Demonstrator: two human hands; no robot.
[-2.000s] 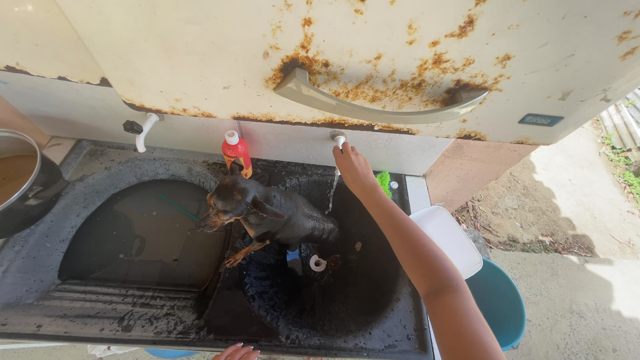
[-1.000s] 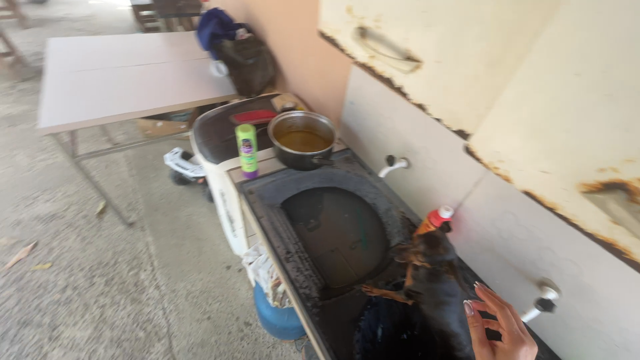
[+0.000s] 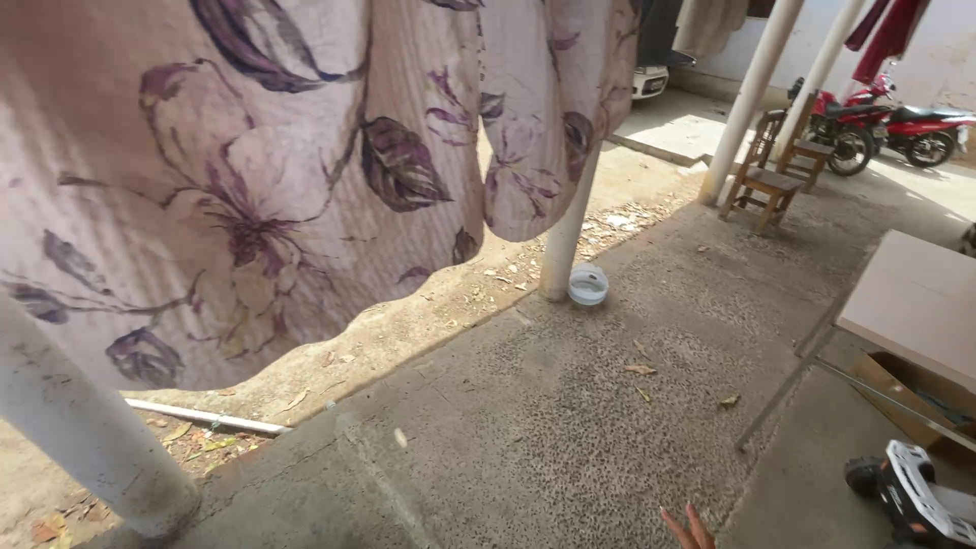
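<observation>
At the lower edge of the head view, only the outstretched fingers of one hand show, most likely my left hand [image 3: 690,528]. The fingers are slightly apart over the rough concrete floor, with nothing seen between them. Its palm lies outside the picture. My right hand is out of view. Nearest to the visible fingers, on the right, is a white and black wheeled toy [image 3: 919,496]. The small dark dog, the sink and the taps are outside the frame now.
A floral cloth [image 3: 305,191] hangs at the upper left by white posts [image 3: 84,412]. A white tub [image 3: 588,285] stands beside a post. At right are a table [image 3: 915,297] and a cardboard box [image 3: 900,389]; farther back are wooden chairs [image 3: 772,181] and red motorcycles [image 3: 850,126].
The view has swung far to the left, away from the sink and the dog. Earlier, one hand was at a running tap; a second later, a hand was beside the dog with the tap behind it.
</observation>
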